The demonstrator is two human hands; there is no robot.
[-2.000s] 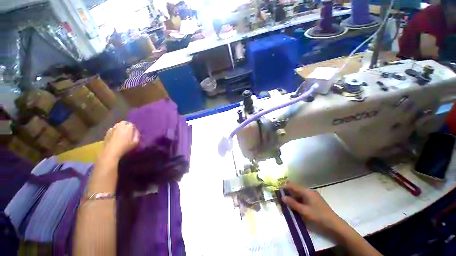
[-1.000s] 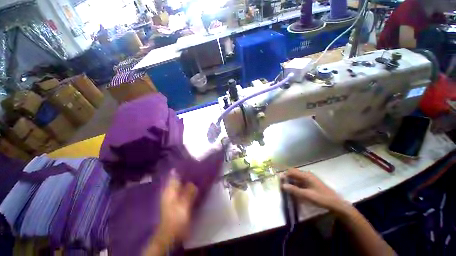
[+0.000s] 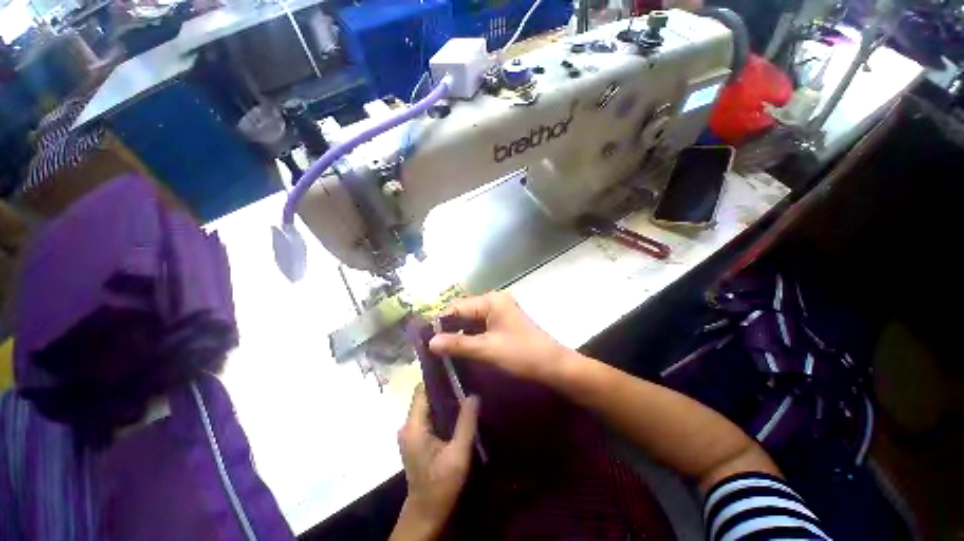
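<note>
My right hand [image 3: 488, 336] grips the top end of a purple strip with a white line [image 3: 452, 378] just in front of the presser foot area of the sewing machine [image 3: 507, 148]. My left hand [image 3: 439, 454] holds the lower part of the same strip between thumb and fingers. Dark purple cloth hangs by the hands; whether it is joined to the strip cannot be told. The silver metal plate [image 3: 370, 329] lies left of the needle area. The needle is too blurred to make out.
A thick stack of purple panels [image 3: 111, 285] stands at left, above a sewn piece with a white line [image 3: 180, 476]. A phone [image 3: 693, 186], a red-handled tool [image 3: 641, 242] and a red bag [image 3: 751, 97] are at right. Tangled purple pieces [image 3: 777, 343] lie at lower right.
My left hand has moved right from beside the stack to the strip in front of the machine. My right hand still holds a strip. The view has turned right and down.
</note>
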